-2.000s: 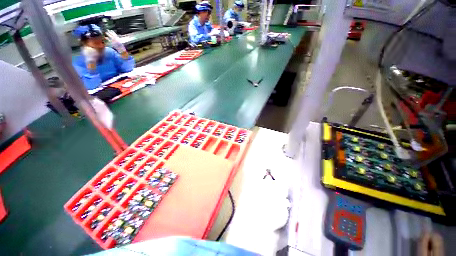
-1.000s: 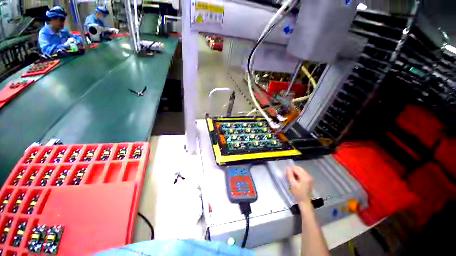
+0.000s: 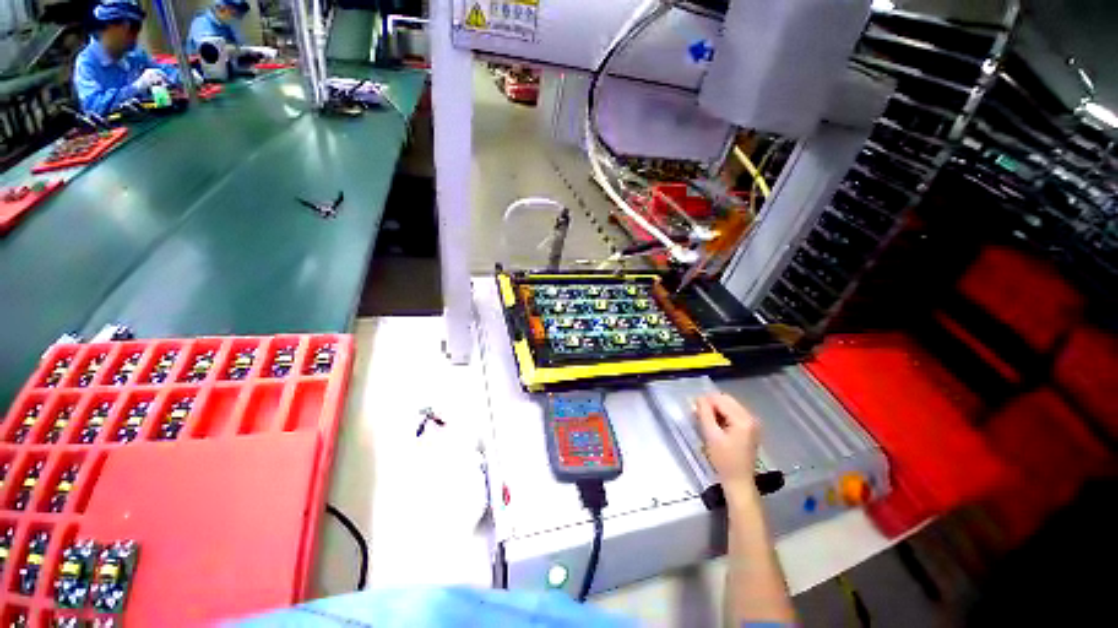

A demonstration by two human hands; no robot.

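My right hand (image 3: 728,432) is bare, with its fingers curled together and nothing visible in them. It is over the ribbed silver-grey slide bed (image 3: 797,423), just in front of the black fixture with yellow edging (image 3: 625,372). Rows of small circuit boards (image 3: 601,317) fill the fixture. The dispensing head (image 3: 723,239) with its orange part is at the fixture's back right. A grey handset (image 3: 584,437) with a red-and-blue keypad lies left of my hand. My left hand is not in view.
A red compartment tray (image 3: 341,368) holds boards at the left, partly under a flat red sheet (image 3: 202,515). Small cutters (image 3: 428,422) lie on the white table; another pair (image 3: 321,206) is on the green bench. A gantry post (image 3: 451,184) stands behind. Two people sit far left.
The view has turned right from the trays to the machine. My right hand, blurred at the lower right edge before, now shows over the slide bed, barely moved during the last second.
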